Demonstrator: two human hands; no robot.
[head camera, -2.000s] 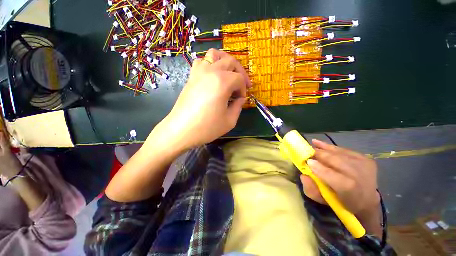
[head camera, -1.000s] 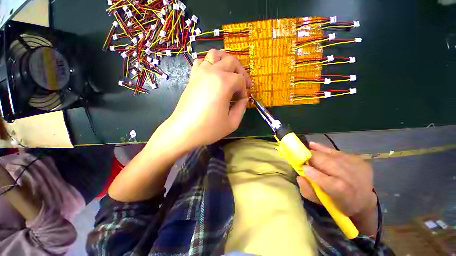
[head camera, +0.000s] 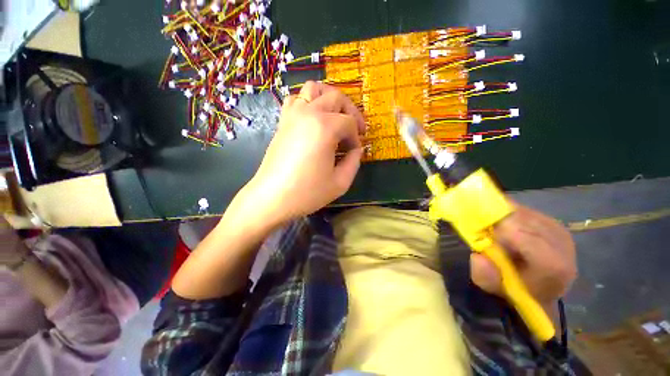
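The orange board panel (head camera: 397, 88) lies on the dark green bench top, with connector leads (head camera: 481, 87) sticking out of its right side and some out of its left. My left hand (head camera: 316, 139) rests at the panel's lower left edge, fingertips bent together; what is between them is hidden. My right hand (head camera: 525, 253) holds the yellow soldering iron (head camera: 477, 209). Its blurred metal tip is over the panel's middle, to the right of my left fingers. Whether the tip touches the panel cannot be told.
A heap of loose leads (head camera: 220, 59) lies left of the panel. A black fan (head camera: 73, 117) stands at the far left. A small white plug (head camera: 203, 203) lies near the bench's front edge. Another person's arm (head camera: 37, 279) is at the lower left.
The iron's tip has moved from beside my left fingertips to the right and up, over the panel's middle. My right hand has shifted slightly right. My left hand stays at the panel's left edge.
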